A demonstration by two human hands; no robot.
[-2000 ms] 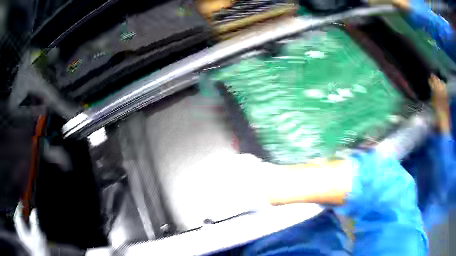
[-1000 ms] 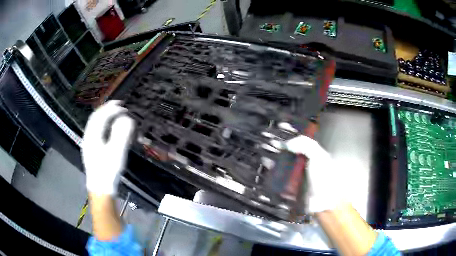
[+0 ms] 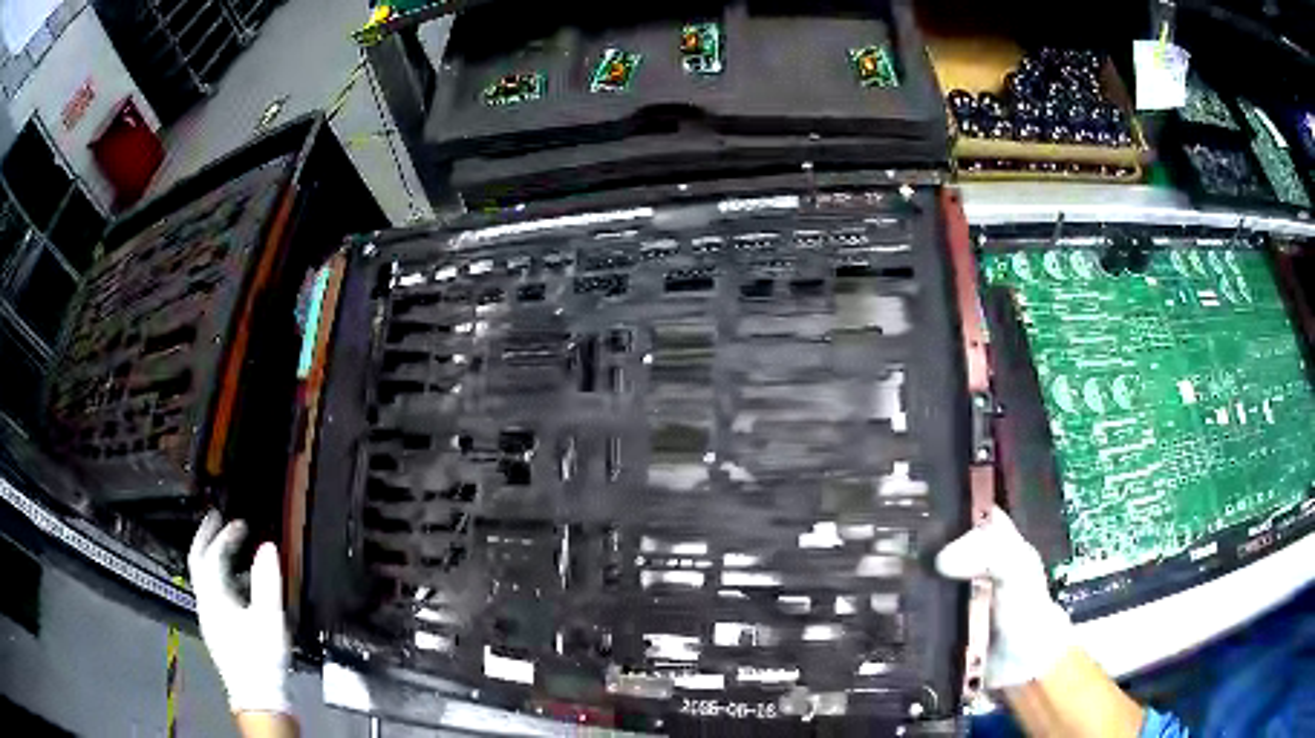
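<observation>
An empty black pallet (image 3: 620,418) with many cutouts and reddish-brown side bars lies over the conveyor in front of me, roughly level. My right hand (image 3: 1002,598), in a white glove, grips its right side bar near the front corner. My left hand (image 3: 242,613), also gloved in white, is beside the left front corner with thumb and fingers apart, not visibly holding anything. A green main PCB (image 3: 1175,404) sits in its own black carrier to the right of the pallet.
A black tote with pallets (image 3: 137,361) stands at the left. Behind the conveyor are a black foam tray (image 3: 779,108) with several small modules and a tan box of capacitors (image 3: 1038,108). The silver conveyor rail (image 3: 1204,620) runs along the front right.
The pallet has gone from tilted over the left end of the conveyor to nearly level and square in front of me. My left hand has come off its edge. The view has shifted left.
</observation>
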